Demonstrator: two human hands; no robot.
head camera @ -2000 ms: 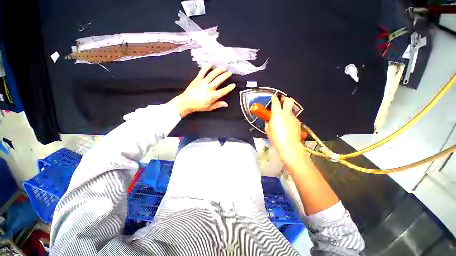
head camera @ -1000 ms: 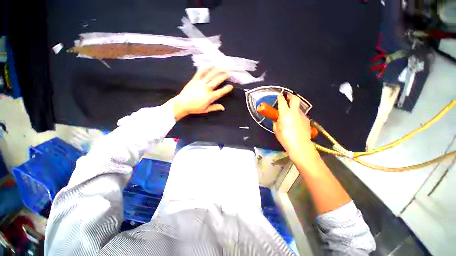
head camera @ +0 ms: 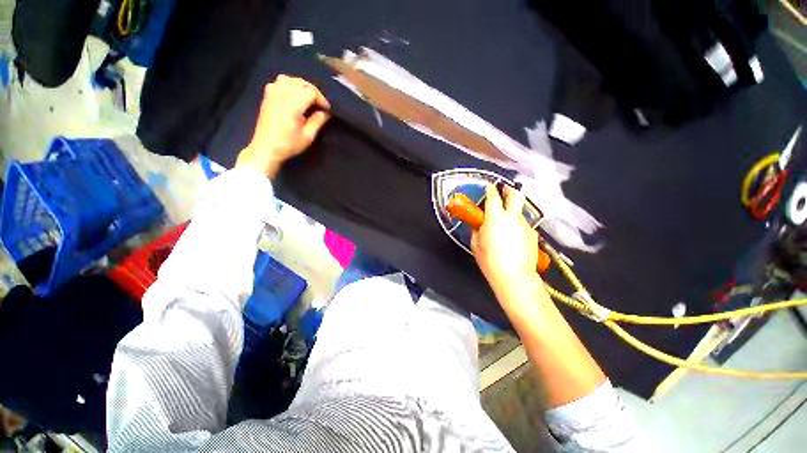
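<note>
My right hand is closed around the orange handle of the steam iron, whose plate rests on black cloth. My left hand has its fingers curled and pinched at the far left end of a long black garment piece. The piece lies along the table's near edge between my left hand and the iron. Black on black makes its edges hard to see. The brown speckled strip lies slanted beyond it, with crumpled pale strips around it and at its right end.
A heap of black pieces with white labels is at the far right. Scissors and a white tape roll lie at the right edge. Yellow hoses trail right. Blue crates and a red crate stand on the floor at left.
The view has turned, so the table now slants. My left hand has moved left from flat beside the pale strips to curled fingers at the piece's end. My right hand still holds the iron.
</note>
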